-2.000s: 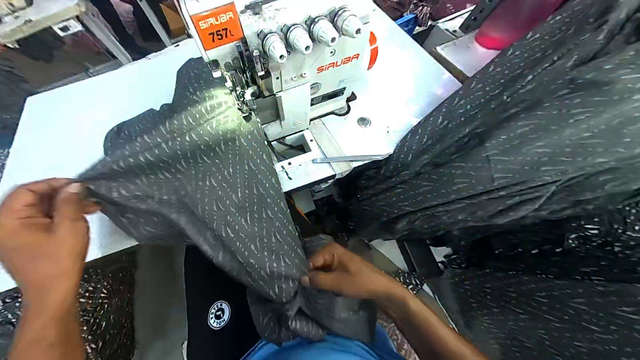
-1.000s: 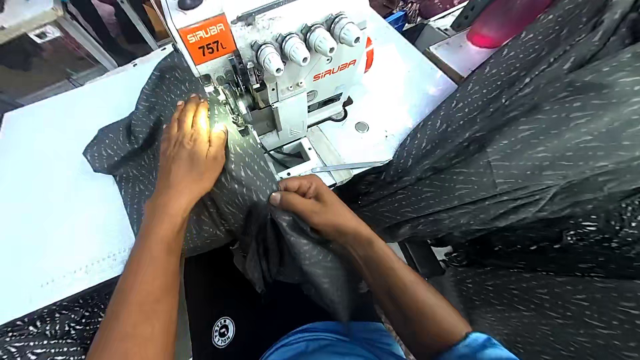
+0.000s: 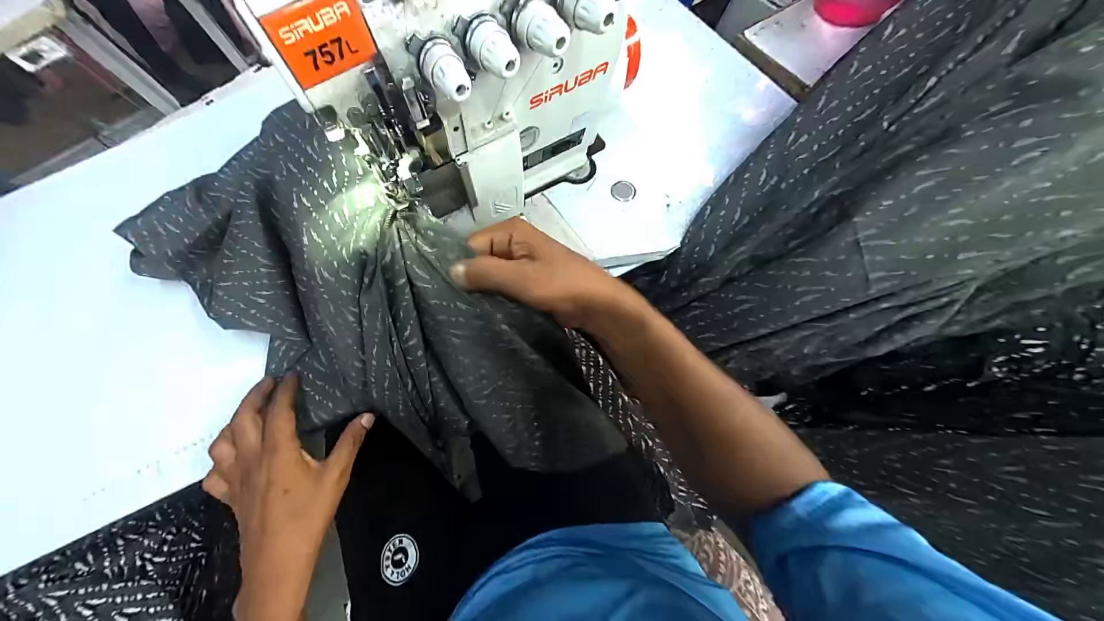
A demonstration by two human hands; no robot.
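Observation:
A dark grey fabric piece with pale dashes (image 3: 328,285) lies bunched under the lit needle and presser-foot area of a white Siruba overlock sewing machine (image 3: 492,129). Folds fan out from the foot toward my lap. My right hand (image 3: 526,267) pinches the fabric's edge just right of the foot, thumb and fingers together. At the table's front edge, my left hand (image 3: 285,466) is spread, its fingertips touching the fabric's lower left edge. The needle tip cannot be made out.
The white machine table (image 3: 103,362) extends left and behind the machine. Large draped dark patterned fabric (image 3: 862,224) fills the right side. A pink object (image 3: 849,9) stands on a stand at the upper right. Thread tension dials (image 3: 492,47) top the machine.
My left hand has moved from beside the presser foot down to the table's front edge. My right hand is now closer to the foot, and the fabric is more gathered there.

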